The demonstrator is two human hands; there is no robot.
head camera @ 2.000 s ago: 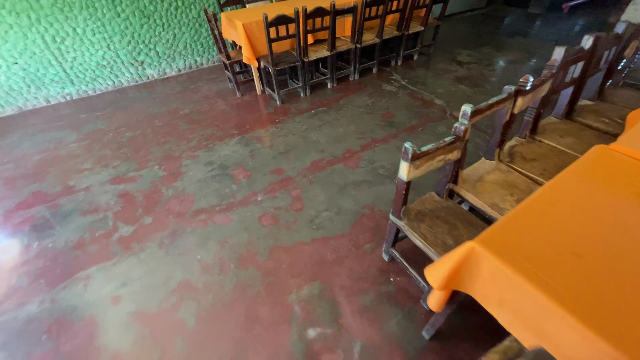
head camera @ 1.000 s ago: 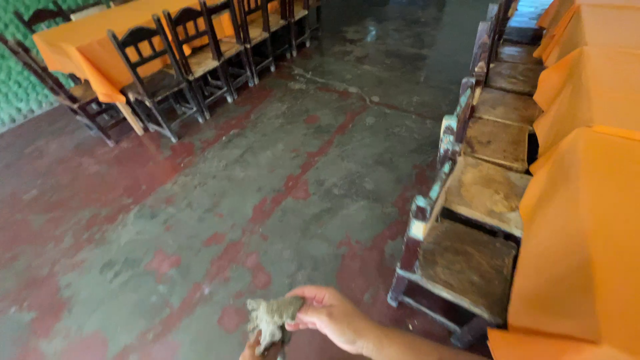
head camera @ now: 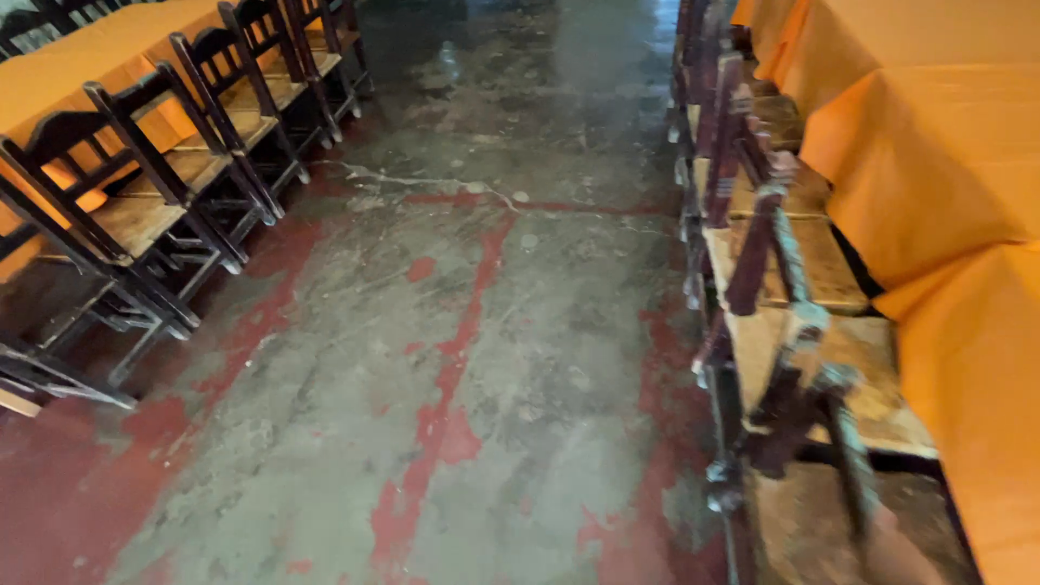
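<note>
At the lower right edge, a blurred, skin-toned shape looks like part of my right hand (head camera: 895,552). It overlaps the nearest wooden chair's worn seat (head camera: 821,520), beside the worn, pale-blue-flecked top of that chair's back (head camera: 849,439). Its fingers cannot be made out, and whether it touches the chair or holds anything is unclear. My left hand is out of view. The greyish cloth-like piece seen earlier does not show.
Dark wooden chairs (head camera: 146,203) line a table with an orange tablecloth (head camera: 106,49) on the left. More chairs stand along orange-covered tables (head camera: 951,162) on the right. Between the rows runs a worn grey and red floor (head camera: 528,366) with a pale crack.
Both hands were at the lower middle with the greyish piece one second ago; now only a blurred part of what seems my right hand shows at lower right. The view has moved forward between the rows.
</note>
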